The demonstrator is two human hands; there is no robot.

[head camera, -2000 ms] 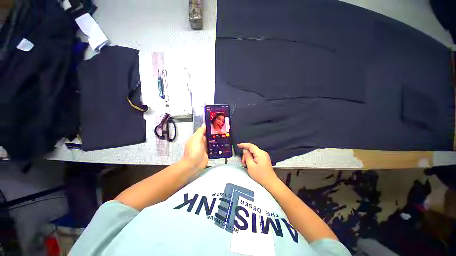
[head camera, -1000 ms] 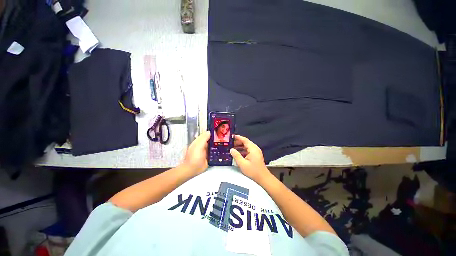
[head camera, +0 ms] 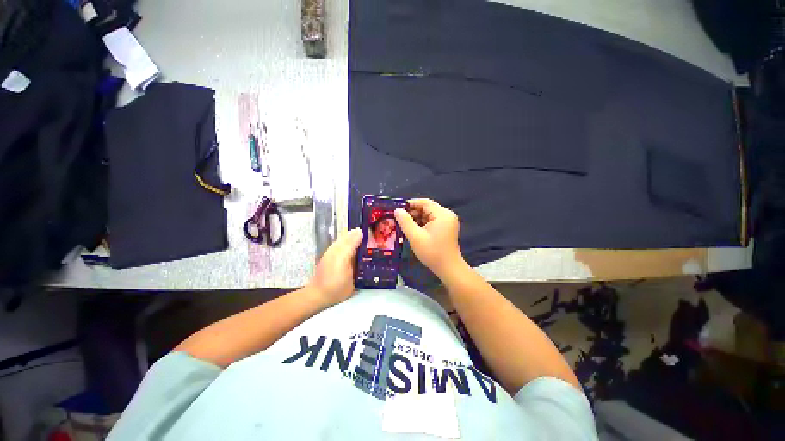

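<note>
A smartphone with a lit screen is upright in front of my body at the table's near edge. My left hand holds it along its left side. My right hand is at its upper right, the thumb over the screen and the curled fingers by the phone's right edge. The large dark cloth lies to the right, with line-like edges and a folded dark rectangle near its right end.
Dark-handled scissors lie left of the phone. A squarish dark panel with a yellow-black looped item lies further left, beside a dark garment pile. A mottled bar is at the back. Brown paper lines the near edge.
My right hand has moved up along the phone, its thumb now over the upper screen. My left hand still holds the phone. The view has shifted, so the table items appear further left.
</note>
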